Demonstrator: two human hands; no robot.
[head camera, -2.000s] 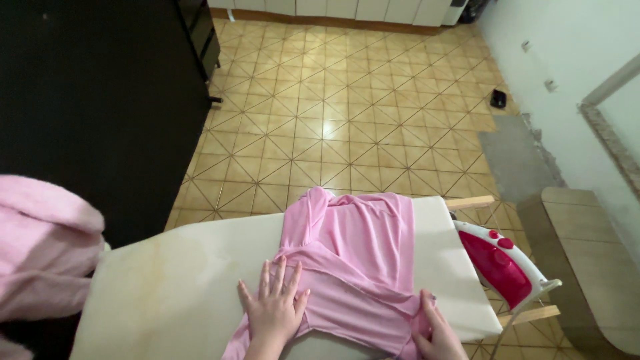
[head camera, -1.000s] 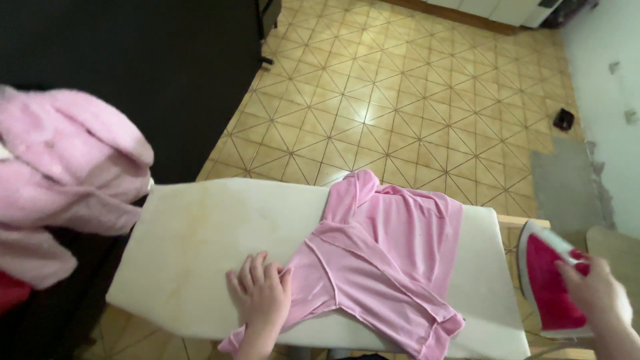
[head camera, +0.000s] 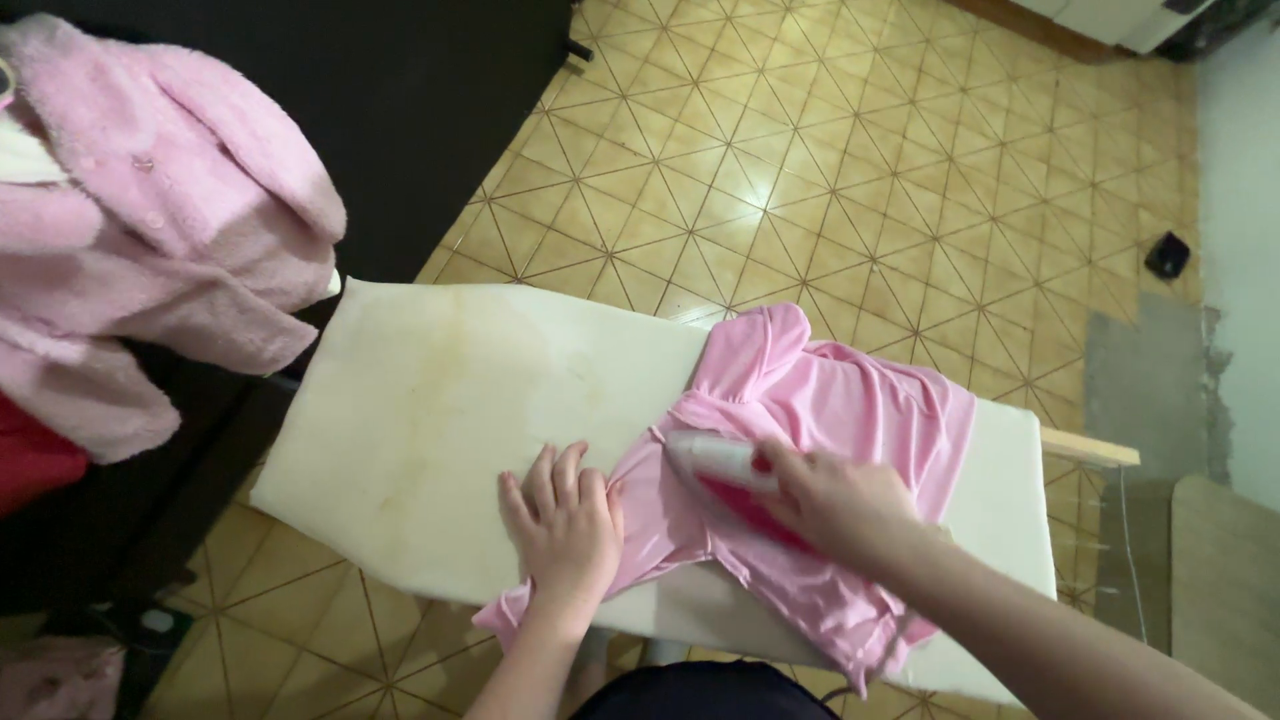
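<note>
A pink long-sleeved garment (head camera: 870, 400) lies rumpled across the right part of a cream-covered ironing board (head camera: 450, 400). My right hand (head camera: 850, 500) grips the handle of a white and magenta clothes iron (head camera: 720, 465), which is over the garment's middle, its tip pointing up and left; the sole is hidden. Flat on the board, my left hand (head camera: 570, 530) rests with fingers spread at the garment's left edge, fingertips touching the cloth. One sleeve runs under or beside my left wrist, and part of it is hidden.
Fluffy pink clothing (head camera: 180, 200) hangs at the left by a large black piece of furniture (head camera: 420, 100). A wooden bar (head camera: 1090, 446) sticks out from the board's right end, with a thin cord below it. A beige panel (head camera: 1220, 590) stands at the lower right.
The iron, at the board's right end before, has moved left onto the garment in my right hand. My right hand let go of the garment and took hold of the iron. The view has shifted.
</note>
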